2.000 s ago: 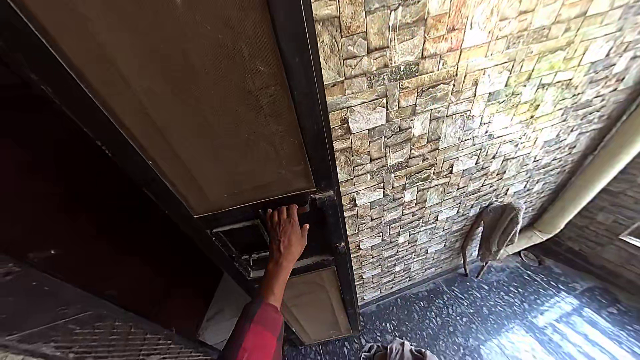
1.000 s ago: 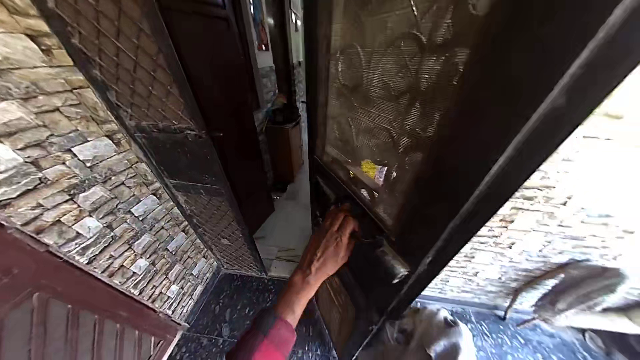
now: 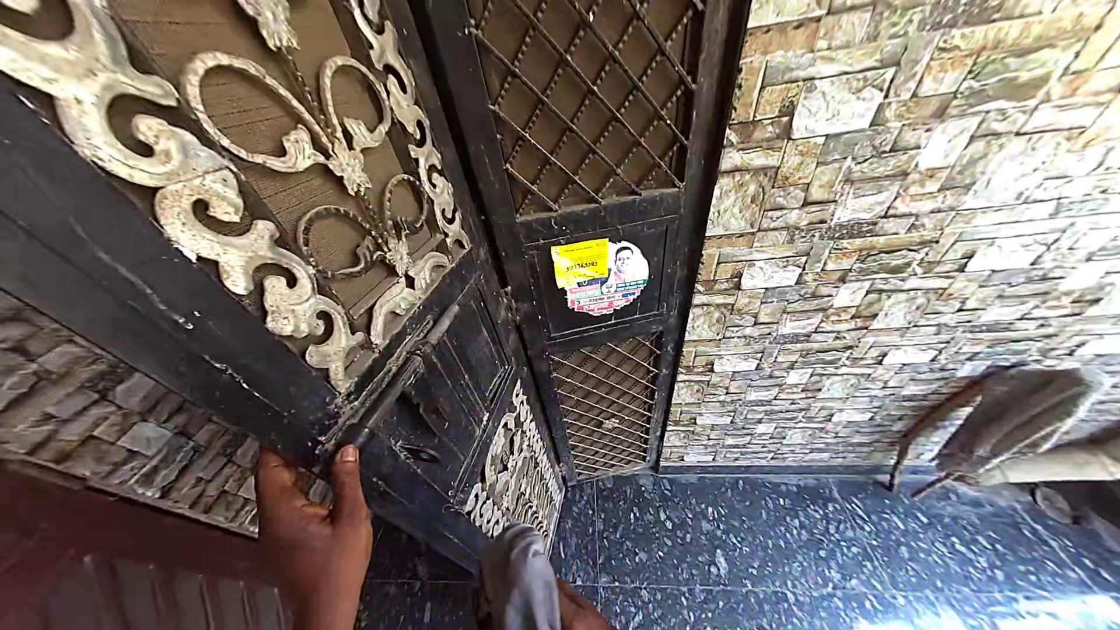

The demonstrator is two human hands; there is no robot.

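Observation:
My left hand (image 3: 317,525) is at the lower left, its thumb against the edge of a black metal door (image 3: 262,411) and its fingers partly hidden at that edge. The door leaf bears cream scrollwork (image 3: 206,188) over brown mesh and a slide bolt (image 3: 385,381). Beyond it stands a lattice-grille metal panel (image 3: 604,96) bearing a yellow sticker (image 3: 579,261) and a round printed sticker (image 3: 623,276). Grey fabric (image 3: 518,577) shows at the bottom centre, with bare skin beside it; whether that is a foot or a hand is unclear. My right hand cannot be made out.
A stone-clad wall (image 3: 884,219) rises on the right above a dark speckled tiled floor (image 3: 735,534). Near its base, a grey-brown cloth (image 3: 1015,416) hangs by a pale pipe (image 3: 1041,464). A dark red panel (image 3: 114,542) lies at the lower left.
The door leaf has swung, and its scrollwork side now faces me. My hand has moved from near the bolt area to the door's edge. The view has turned strongly.

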